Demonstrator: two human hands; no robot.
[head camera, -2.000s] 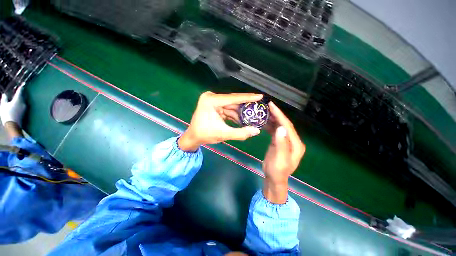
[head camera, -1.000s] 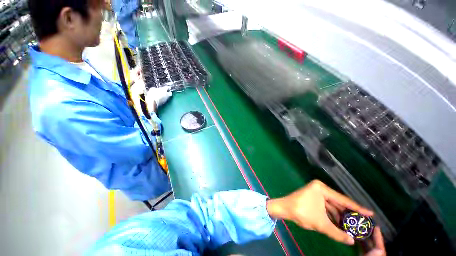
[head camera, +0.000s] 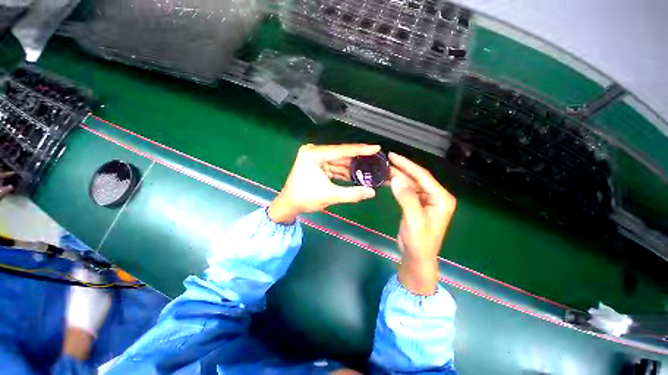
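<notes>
A small round black display unit (head camera: 370, 170) is held up over the green belt. Its face is mostly dark with a small purple-white patch. My left hand (head camera: 319, 181) is shut on its left side, with fingers above and thumb below. My right hand (head camera: 421, 209) is at its right side, fingertips at the unit's edge; whether they press on it is hard to tell.
Trays of black units stand at the top (head camera: 381, 33), right (head camera: 527, 150) and far left (head camera: 33, 121). Crinkled clear plastic (head camera: 289, 82) lies behind the belt. A round dish of silvery bits (head camera: 112, 183) sits on the bench edge. A neighbour's white-gloved hand (head camera: 86, 304) is lower left.
The view swung towards the neighbour and back. The unit's face has gone from a white and yellow dial to mostly dark. The neighbour's gloved hand has moved off the bench.
</notes>
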